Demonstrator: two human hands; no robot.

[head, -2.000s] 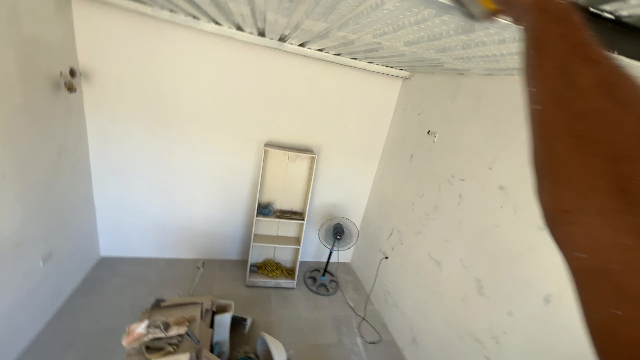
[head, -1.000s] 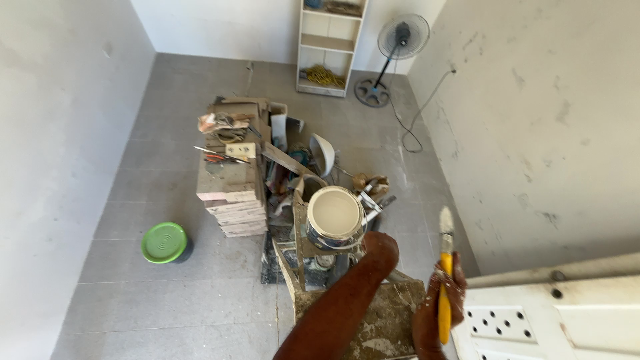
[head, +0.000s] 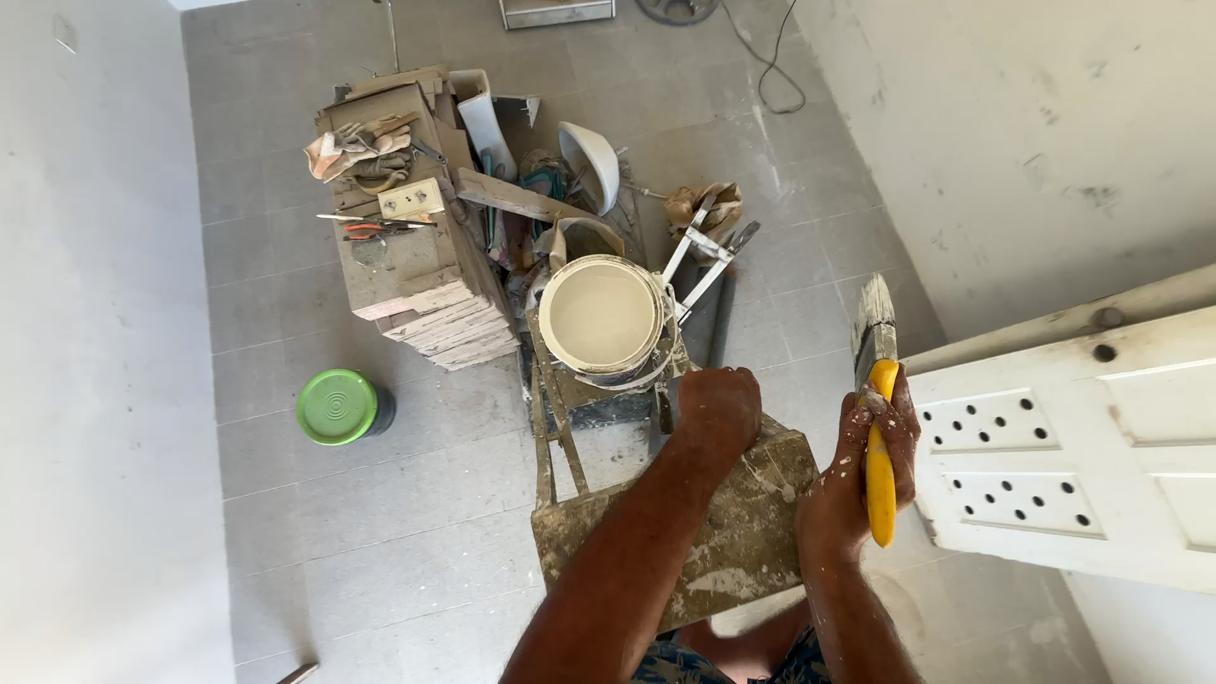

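My right hand (head: 860, 456) grips a paintbrush (head: 878, 418) with a yellow handle; its whitish bristles point up, and paint spots mark the fingers. My left hand (head: 718, 407) is closed at the far edge of the paint-stained ladder top (head: 731, 541), its fingers mostly hidden by the back of the hand. Just beyond and left of that hand stands an open bucket of cream paint (head: 601, 316), its wire handle lowered on the right side.
Stacked boxes (head: 418, 275) at left carry work gloves (head: 361, 147), pliers and an outlet plate. A green-lidded bucket (head: 336, 407) stands on the tiled floor. A white ceramic basin (head: 591, 166) lies among clutter. A white panelled door (head: 1064, 427) is at right, a cable (head: 774, 71) beyond.
The view has tilted down from the ceiling and far wall. The raised arm seen first has come down; the brush is now held upright at the right, beside the ladder top.
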